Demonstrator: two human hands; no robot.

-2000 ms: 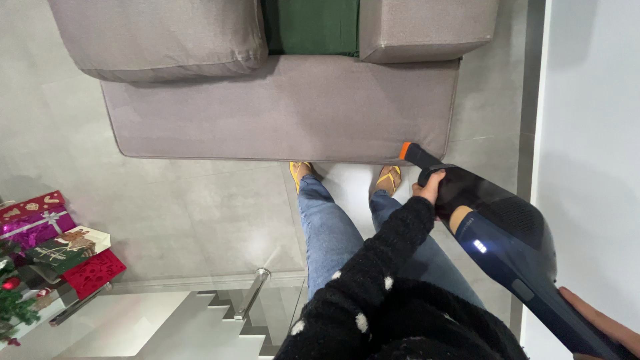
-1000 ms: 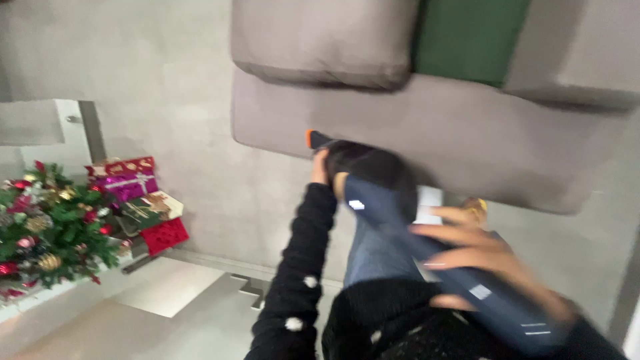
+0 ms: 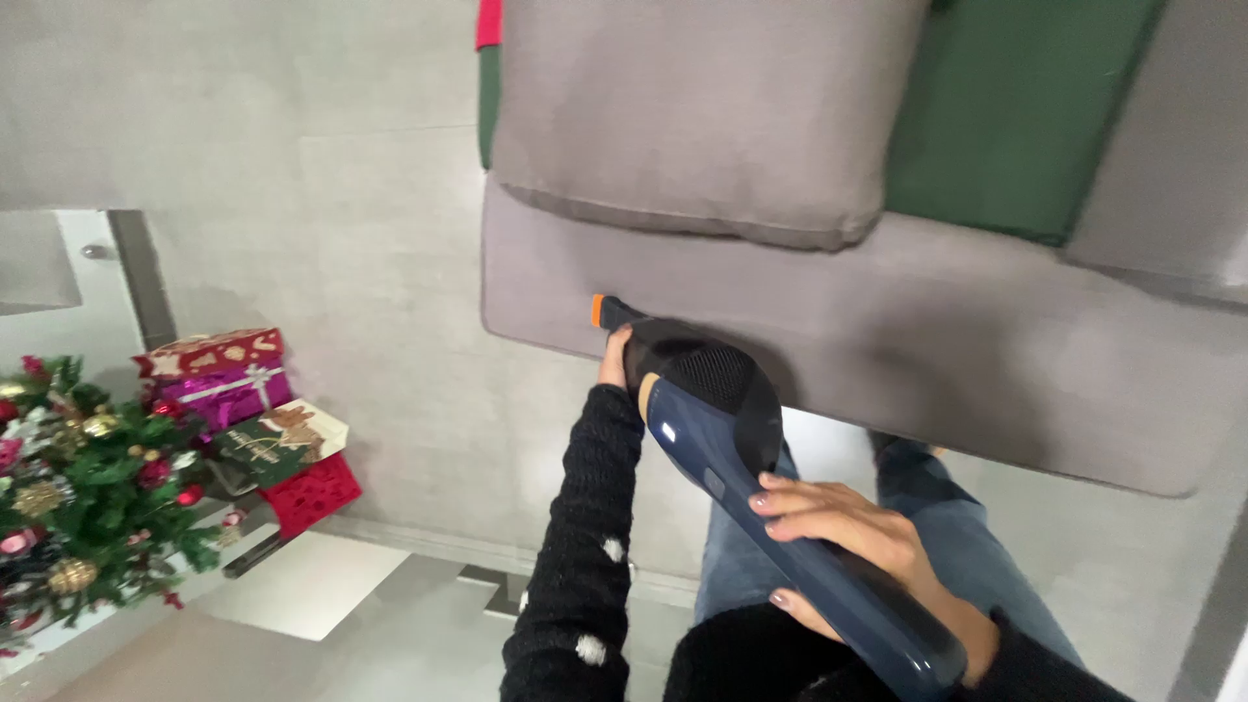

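A dark blue and black handheld vacuum cleaner [image 3: 717, 419] lies diagonally across the head view, its nozzle with an orange tip over the left part of the grey fabric sofa seat [image 3: 936, 341]. Whether the nozzle touches the fabric, I cannot tell. My left hand [image 3: 616, 357] supports the vacuum's front end near the nozzle; most of its fingers are hidden under the body. Around the rear handle part is my right hand [image 3: 858, 536], thumb on one side and fingers on the other. A light on the vacuum's body is lit.
Behind the seat are a grey back cushion [image 3: 702, 117] and a green cushion [image 3: 1024, 117]. To the left stand a decorated Christmas tree [image 3: 88, 497] and several gift bags and parcels [image 3: 244, 390]. The grey floor [image 3: 390, 244] shows between them and the sofa.
The vacuum's nozzle has moved from the seat's right part to its left part, with both hands on the machine. The view has shifted left, and the right hand shows more fully than at first.
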